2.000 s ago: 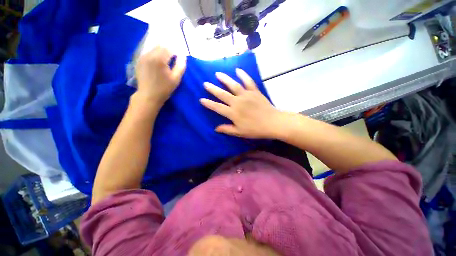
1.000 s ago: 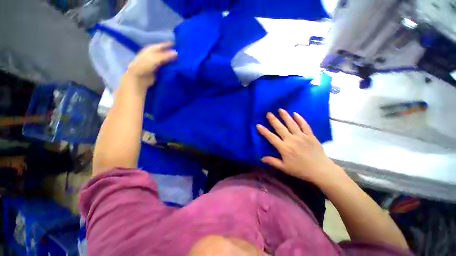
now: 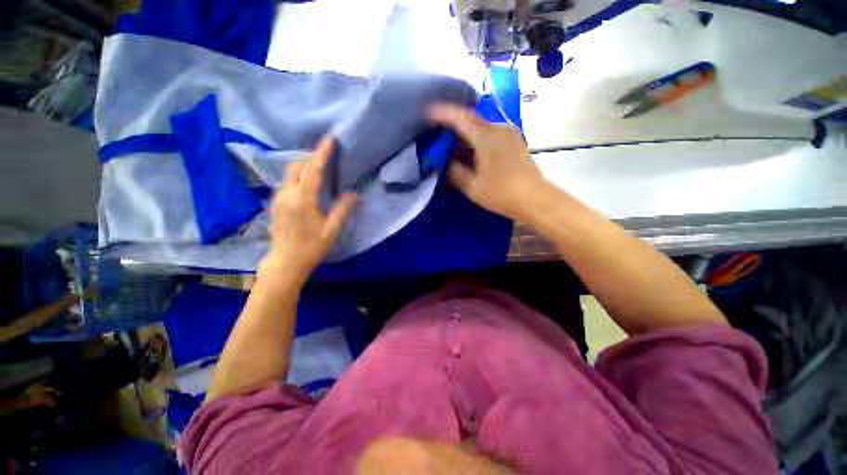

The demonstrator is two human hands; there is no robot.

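The pale panel (image 3: 251, 97) lies over the left of the machine table, with a blue strip (image 3: 139, 146) across it and a short blue piece (image 3: 214, 176) on it. Part of it is folded up between my hands. My left hand (image 3: 306, 204) is on the pale cloth, thumb and fingers apart; its grip is unclear. My right hand (image 3: 488, 158) is blurred, its fingers bent at the blue and pale cloth near the needle; its grip is unclear. The royal-blue panel (image 3: 436, 241) lies beneath, towards me. The presser foot and needle (image 3: 497, 46) are just beyond my right hand.
Thread snips (image 3: 669, 88) lie on the machine bed at right. Orange-handled scissors (image 3: 734, 268) are below the table edge (image 3: 687, 232) at right. A blue crate (image 3: 121, 292) stands at lower left. Blue and white cut pieces (image 3: 316, 348) are below the table edge. A cream card (image 3: 604, 325) is below the table.
The pale side of the cloth now lies uppermost at left and centre, where blue showed before. My left hand has come in from the far left; my right hand has moved up near the needle.
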